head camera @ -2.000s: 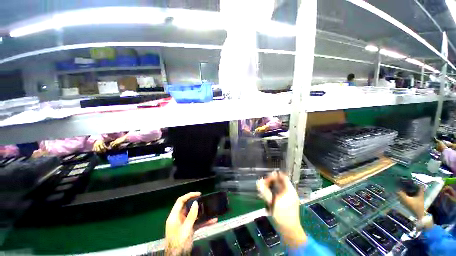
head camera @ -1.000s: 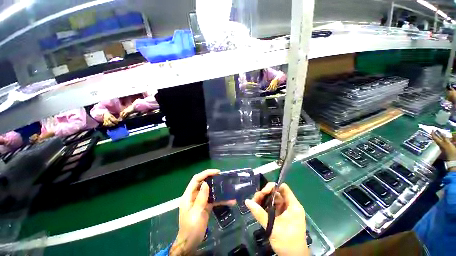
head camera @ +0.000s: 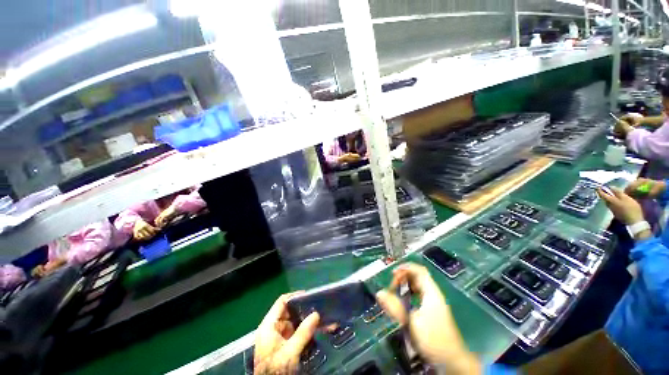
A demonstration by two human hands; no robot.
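My left hand [head camera: 286, 340] holds a black phone housing [head camera: 334, 302] by its left end, above a clear blister tray at the bottom centre. My right hand [head camera: 429, 315] is just right of the housing, its fingers closed around a dark tool [head camera: 404, 296], apparently the scissors; the blades are blurred and cannot be made out. Whether the tool touches the housing cannot be told. More black housings [head camera: 343, 335] lie in the tray below my hands, partly hidden by them.
A blister tray of housings [head camera: 505, 299] lies right on the green bench. Stacked trays [head camera: 477, 157] sit on a tan board [head camera: 506, 192]. A white post [head camera: 380, 161] stands ahead under a shelf. A cardboard box [head camera: 587, 357] is at the near edge. A worker's blue sleeve [head camera: 645, 282] is at right.
The view has shifted to the right. The housing has tilted darker in my left hand. The scissors stood upright with long blades visible; now the tool is lower and blurred in my right hand.
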